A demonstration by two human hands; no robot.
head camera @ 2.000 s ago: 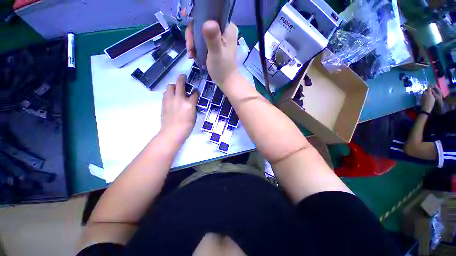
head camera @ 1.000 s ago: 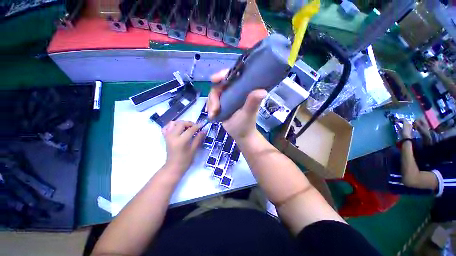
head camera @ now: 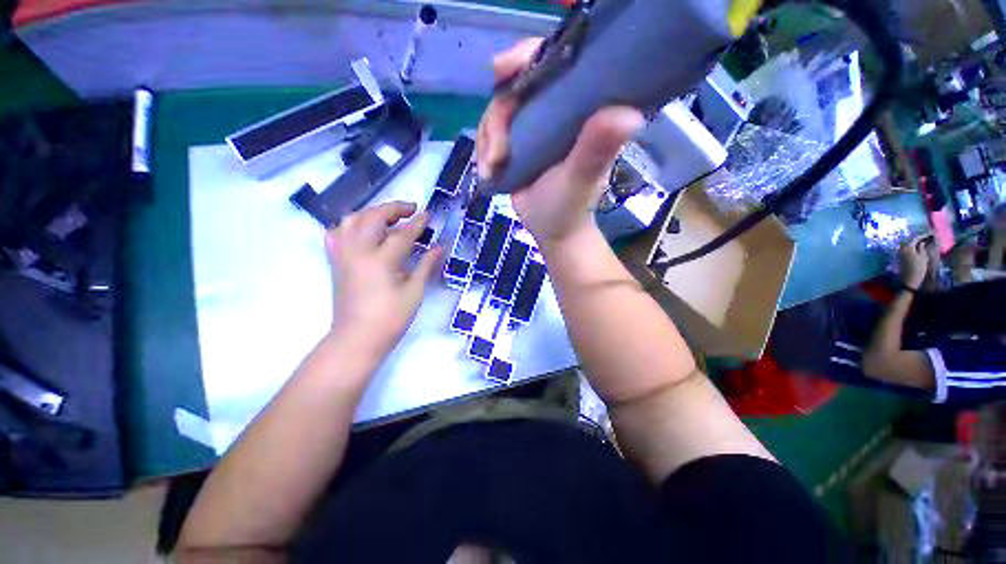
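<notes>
My right hand point(head camera: 557, 165) is closed around the thick grey electric screwdriver point(head camera: 607, 83), which is held up near the lens above the sheet. My left hand point(head camera: 381, 264) is over the white sheet point(head camera: 265, 308) with its fingers apart, left of a row of several housings point(head camera: 502, 270) with black channels and silver edges. I see nothing in it. Another housing point(head camera: 309, 121) lies tilted at the sheet's back left, and a black strip part point(head camera: 359, 182) lies in front of it. The screwdriver's tip is hidden behind my right hand.
A black tray point(head camera: 61, 452) with dark parts lies left, a marker pen point(head camera: 141, 130) at its edge. The screw feeder point(head camera: 678, 143), a small carton point(head camera: 761, 303) and clear bags point(head camera: 761, 165) are at right. A grey-white shelf point(head camera: 243, 39) stands behind. Another person's arm point(head camera: 899, 331) is far right.
The view dipped, then rose and dipped again. The screwdriver has come nearer the lens and right, away from my left hand. My left hand's fingers have spread and moved off the housings.
</notes>
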